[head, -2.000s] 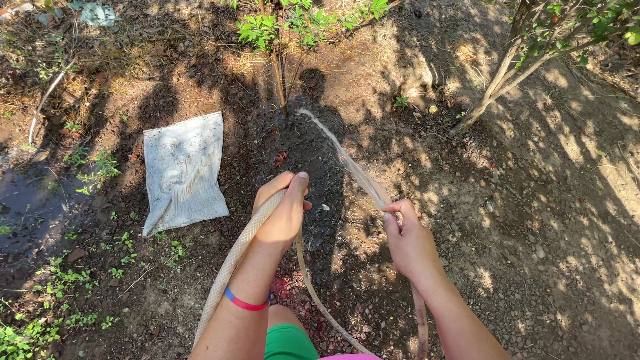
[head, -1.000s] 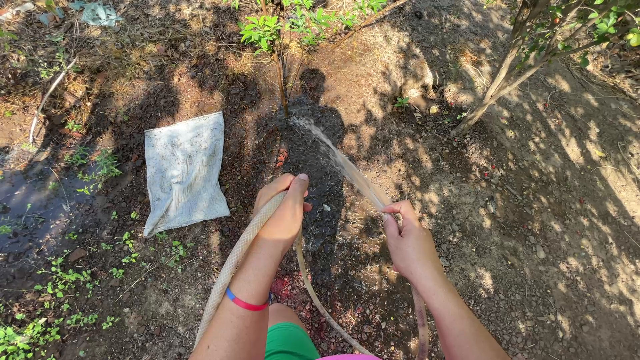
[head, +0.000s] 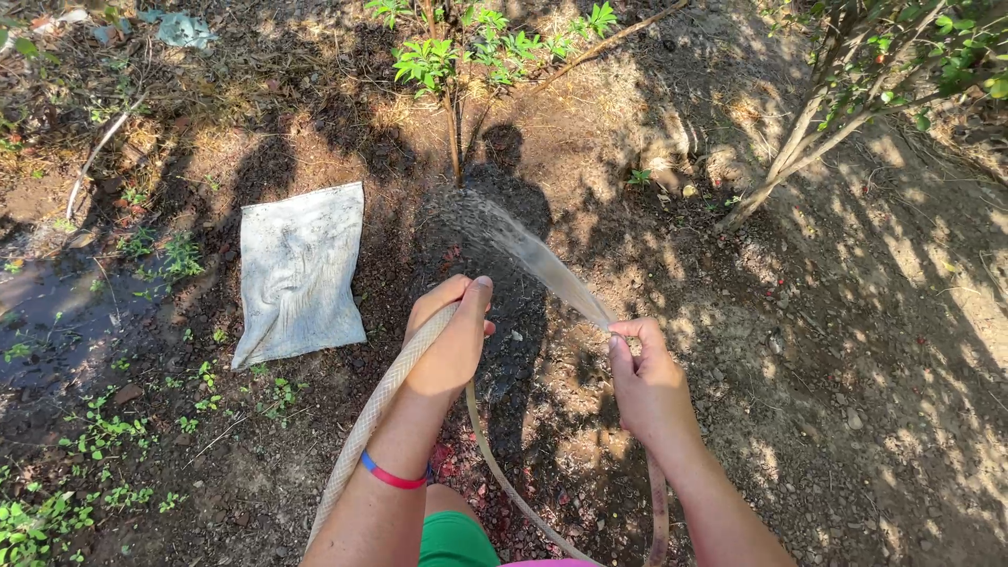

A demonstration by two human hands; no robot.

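My left hand [head: 450,335] is closed around a pale braided garden hose [head: 370,417], which runs down along the forearm and loops below. The hose's outlet end is pinched between thumb and fingers of my right hand [head: 647,378], right of the left hand. From it a fanned water stream [head: 543,264] shoots up and left, landing on dark wet soil at the base of a thin-stemmed young plant [head: 453,134]. The outlet itself is mostly hidden by my fingers.
A whitish woven sack [head: 303,272] lies flat on the soil at left, beside a muddy puddle [head: 59,307]. Small weeds [head: 102,433] grow at lower left. A shrub with several stems [head: 795,150] stands at upper right, and a dry branch [head: 610,43] lies near the top.
The water stream has spread from a narrow jet into a wider fan, and it lands nearer the plant's stem. Both hands have stayed nearly in place on the hose.
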